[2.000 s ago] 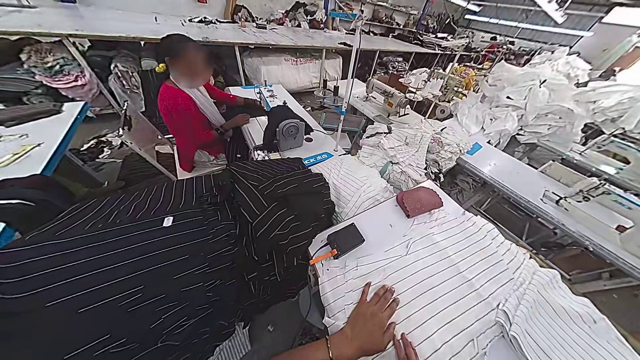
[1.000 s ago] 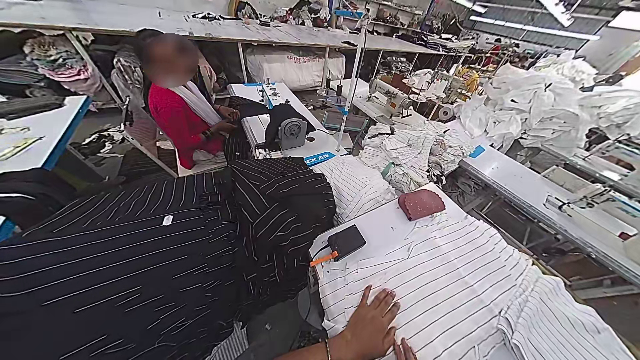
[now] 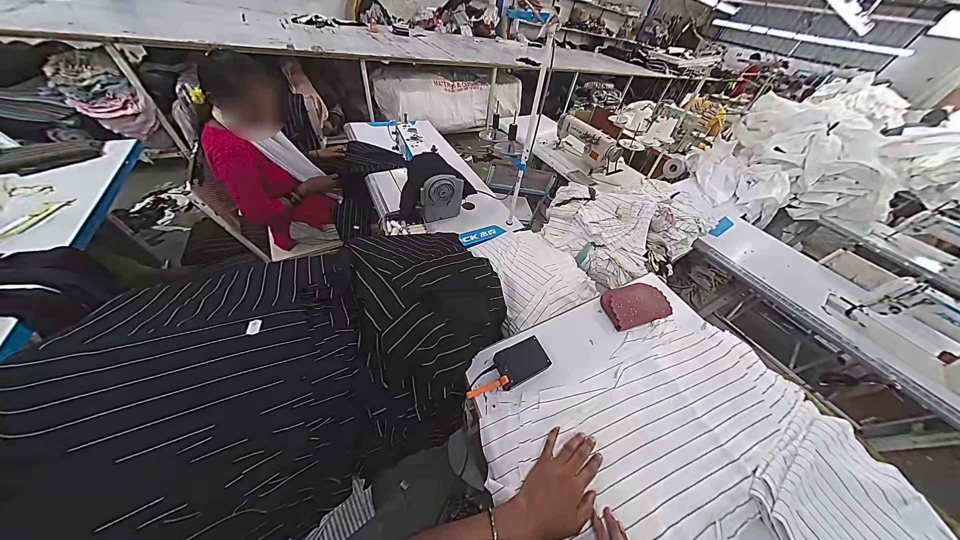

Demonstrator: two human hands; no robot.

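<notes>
My left hand [image 3: 556, 486] lies flat on white pinstriped fabric [image 3: 675, 397], its fingers a little apart and nothing held. A thin bangle circles the wrist. Beside it, at the bottom edge, only a few fingers of my right hand [image 3: 609, 526] show, next to the same fabric; the rest is out of frame. The fabric covers much of a white table [image 3: 570, 330]. On that table, beyond my hands, are a black flat box [image 3: 523, 361] with a cable, an orange strip [image 3: 487, 387] touching it, and a dark pink scalloped pouch [image 3: 636, 306].
Black pinstriped fabric [image 3: 187, 405] is heaped on the left. A seated co-worker [image 3: 262, 165] handles dark striped cloth at a sewing machine [image 3: 441, 196]. White striped pieces [image 3: 532, 274] lie behind my table; another long worktable [image 3: 825, 300] stands on the right.
The co-worker has leaned somewhat left, with hands drawn back from the sewing machine and dark striped cloth now visible in them. My left hand has stayed in about the same place on the white fabric.
</notes>
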